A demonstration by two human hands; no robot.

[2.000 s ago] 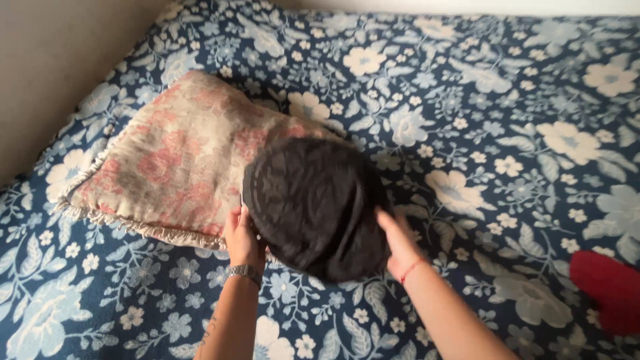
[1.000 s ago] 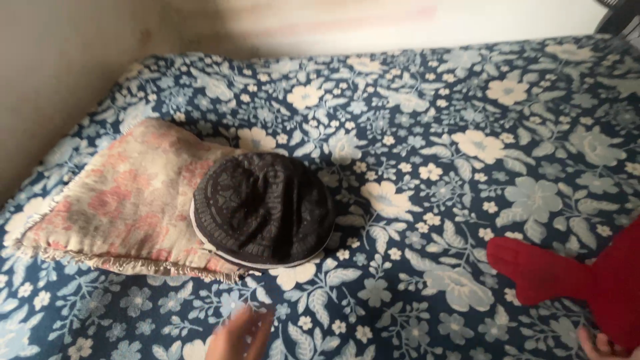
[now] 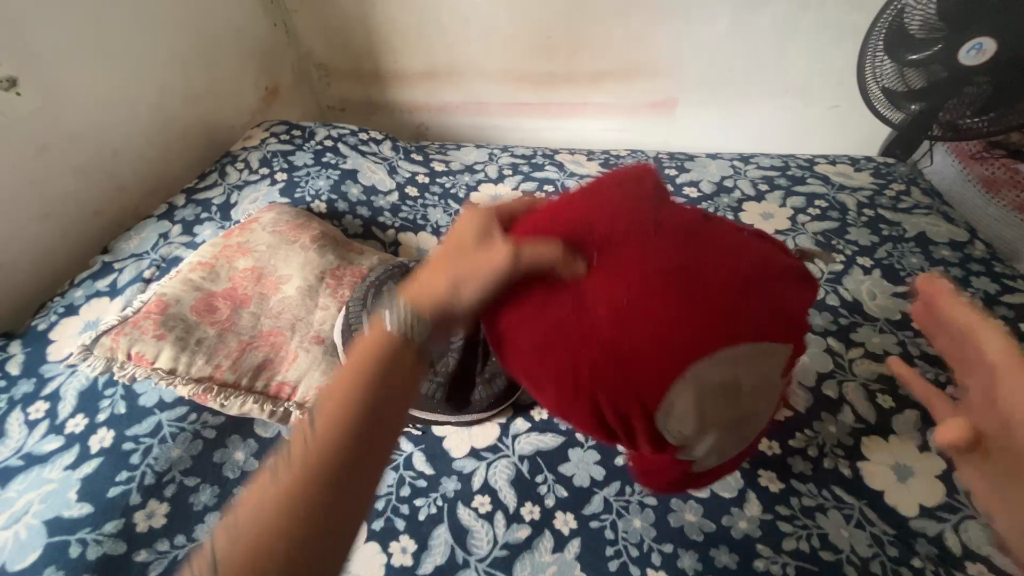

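Note:
My left hand (image 3: 488,260), with a watch on its wrist, grips the left side of a red plush cushion (image 3: 656,296) that bears a grey-beige oval patch. The cushion is held above the bed, tilted. My right hand (image 3: 968,400), blurred, is off to the right of it with fingers apart and touches nothing. Behind my left wrist lies a round black cushion with white edging (image 3: 472,384), partly hidden by my arm and the red cushion. It rests against the right part of a faded floral cushion with a ruffled edge (image 3: 256,312).
A blue floral sheet (image 3: 512,480) covers the bed. Walls (image 3: 512,64) stand along its far and left sides. At the far right corner is a black fan (image 3: 936,72), with a patterned white and red textile (image 3: 984,176) below it.
The round black cushion, in both hands two seconds ago, lies let go beside the floral one. The red cushion, at the right edge before, is now held mid-view by my left hand. The view has tilted up.

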